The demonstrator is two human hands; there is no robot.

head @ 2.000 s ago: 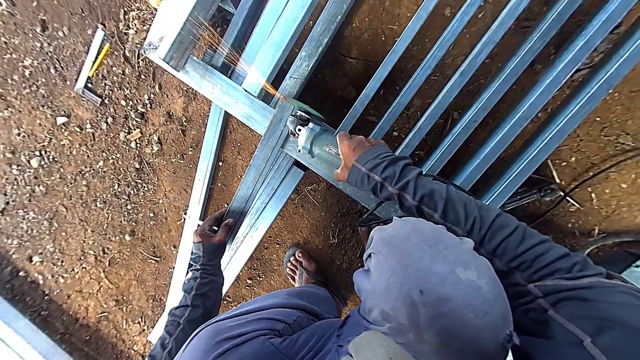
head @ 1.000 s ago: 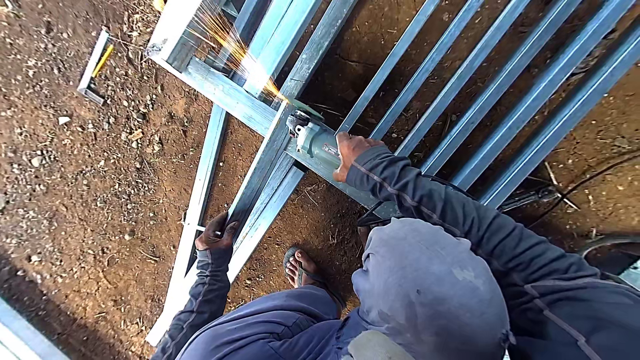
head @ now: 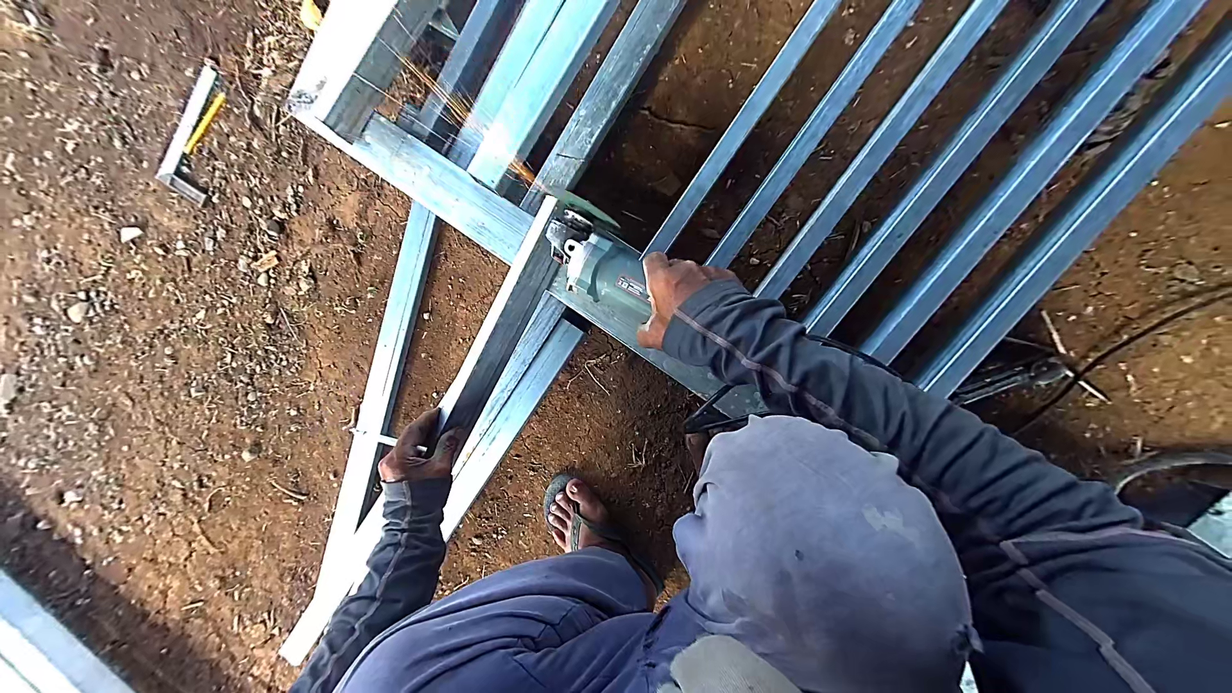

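Note:
My right hand (head: 674,294) is closed around the body of a teal angle grinder (head: 606,268). The grinder's disc (head: 583,207) meets a metal tube (head: 510,318) near its upper end, and a few orange sparks fly toward the upper left. My left hand (head: 422,450) grips that tube near its lower end, thumb on one side. The tube lies across a metal crossbar (head: 443,188) of a frame. Beside it, a second tube (head: 525,395) slants the same way beneath.
Several parallel metal bars (head: 924,183) fill the upper right. A metal square (head: 188,130) and a yellow marker-like stick (head: 205,122) lie on the dirt at left. A black cable (head: 1107,356) runs at right. A sandaled foot (head: 577,515) stands below the frame.
The spark stream is thinner and dimmer than one second ago. The tube in my left hand shows a narrower top face than two seconds ago. Both hands keep their hold.

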